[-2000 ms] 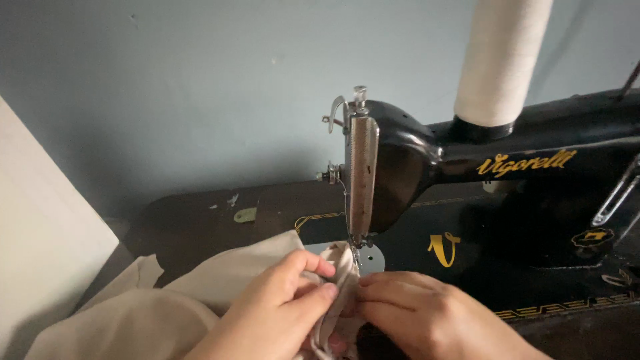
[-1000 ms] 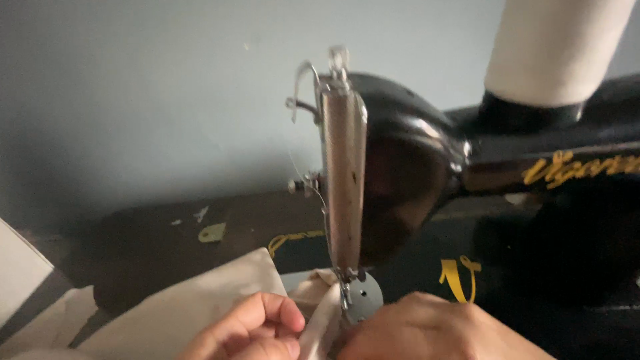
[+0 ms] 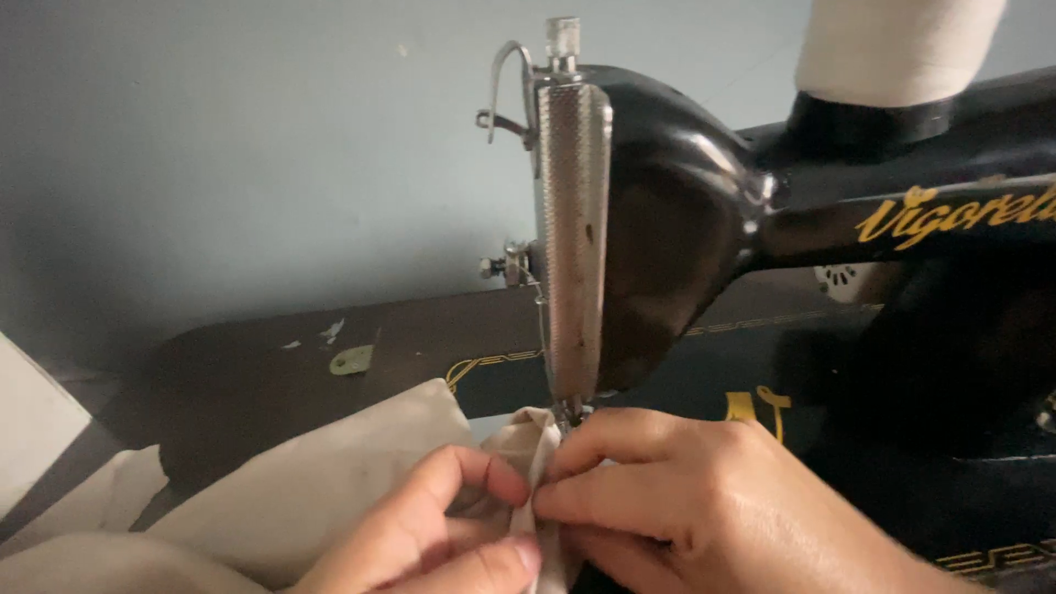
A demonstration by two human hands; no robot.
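Note:
A black Vigorelli sewing machine stands before me, its needle area low at the centre. Cream fabric spreads over the bed at the left, and its folded edge runs up to the presser foot, which is partly hidden. My left hand pinches the fold from the left between thumb and fingers. From the right, my right hand grips the same fold just in front of the foot, its fingertips close to the needle area. The lower fingers of the right hand are partly hidden.
A large cone of white thread stands on the machine's arm. Behind is a grey-blue wall. A metal plate lies on the dark tabletop at the left, near small scraps. A white panel is at the left edge.
The view has moved closer to the machine's head since the oldest frame. My right hand now lies nearer the presser foot and covers part of the needle plate seen earlier.

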